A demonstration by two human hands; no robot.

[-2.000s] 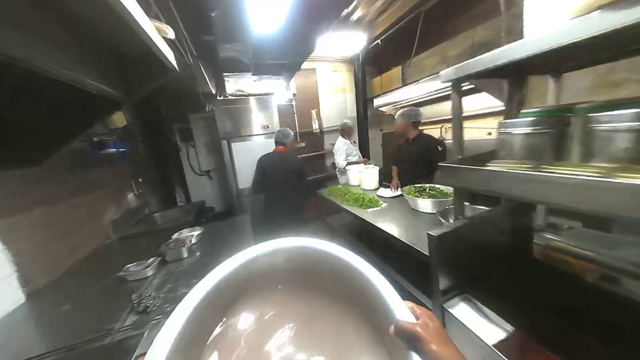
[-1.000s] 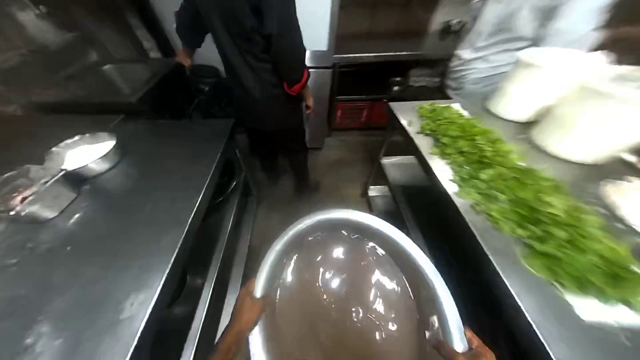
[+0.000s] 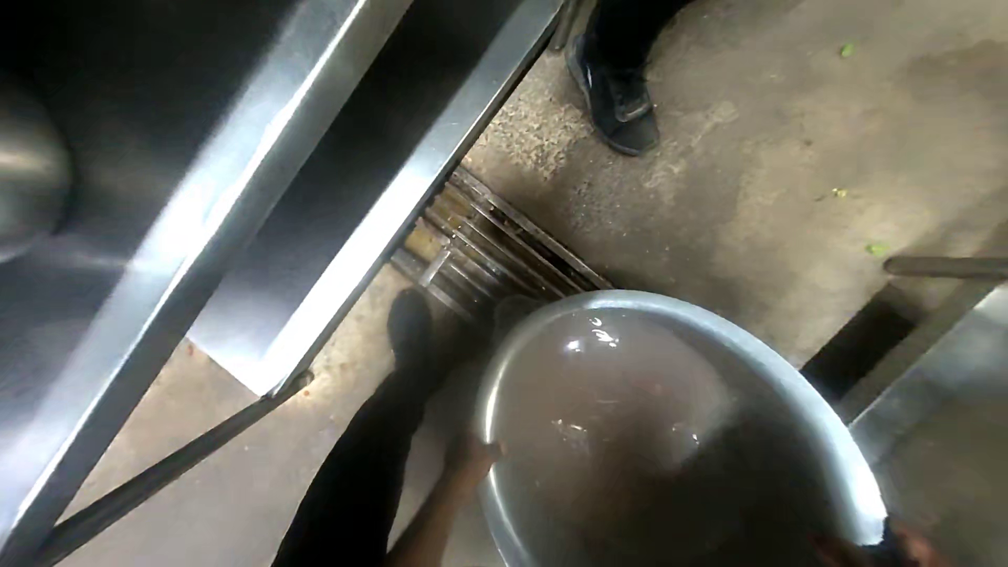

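Observation:
A large round metal basin of brownish liquid fills the lower right of the head view. My left hand grips its left rim, the thumb over the edge. At the lower right my right hand holds the opposite rim, partly cut off by the frame and blurred. Shiny reflections lie on the liquid. Below and left of the basin, my dark-clad leg and shoe show beside a floor drain grate.
A steel table with a lower shelf runs along the left. Another person's black shoe is on the floor at the top. A metal stand is at the right. Green leaf bits lie on the concrete floor.
The view has swung down from the room to the floor. Both hands still hold the basin; one second ago it was between the two counters, with greens on the right one.

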